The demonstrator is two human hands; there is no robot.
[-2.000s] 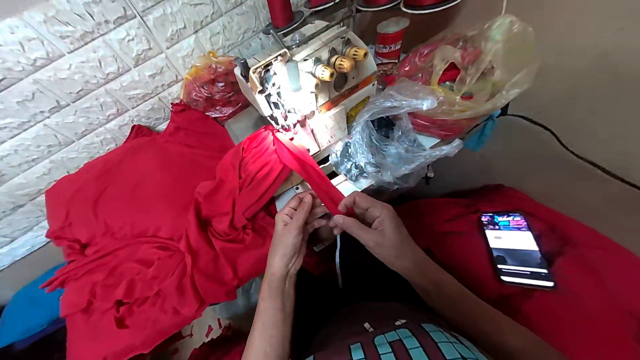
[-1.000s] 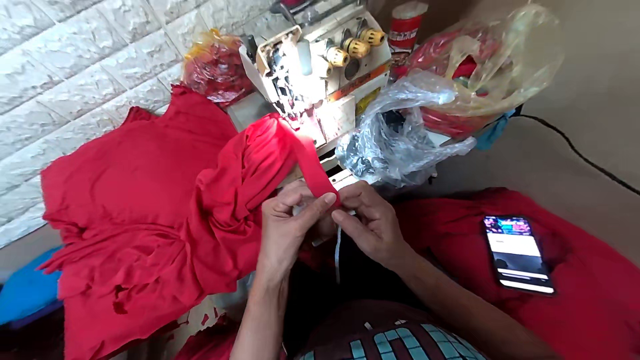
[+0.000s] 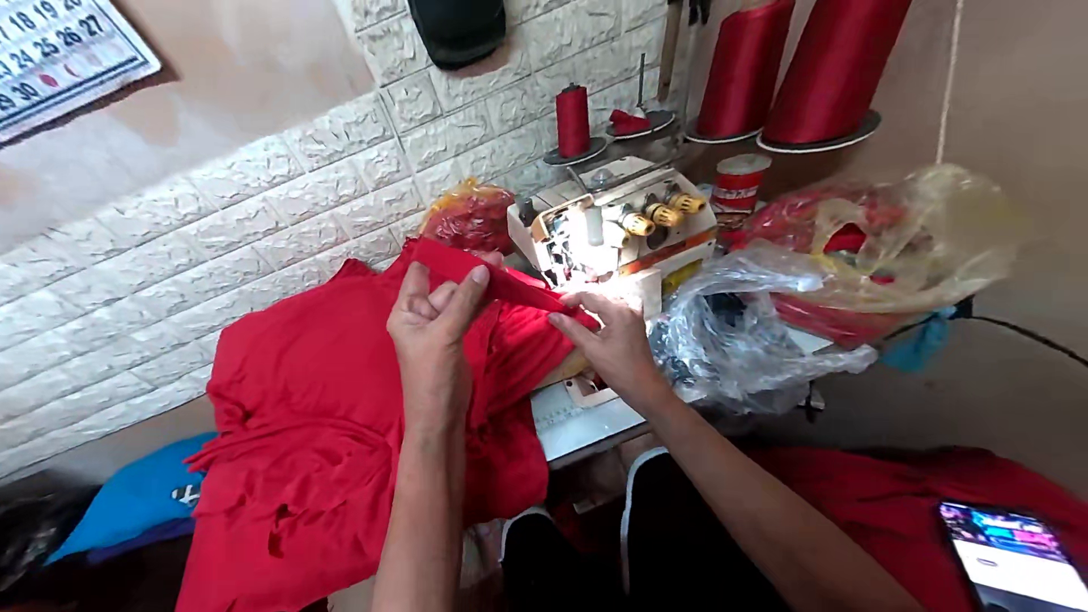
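Note:
My left hand (image 3: 438, 314) grips one end of a folded red fabric band (image 3: 489, 276), thumb on top, raised in front of the sewing machine. The band's other end is pinched between the thumb and fingers of my right hand (image 3: 608, 336), close to the machine's lit needle area. The overlock sewing machine (image 3: 629, 221) has yellow tension dials and a bright lamp; glare hides its needle and presser foot. A large heap of red fabric (image 3: 314, 365) lies left of the machine, and part of it reaches under my hands.
Crumpled clear plastic (image 3: 739, 331) lies right of the machine, with a yellowish plastic bag (image 3: 918, 246) beyond it. Red thread cones (image 3: 744, 72) stand behind. A red can (image 3: 738, 183) is beside the machine. At lower right, a phone (image 3: 1011, 552) rests on red fabric (image 3: 858, 493).
My left hand has moved up and left, away from my right hand, and the band is now stretched between them. The view has shifted, showing more of the wall and thread cones.

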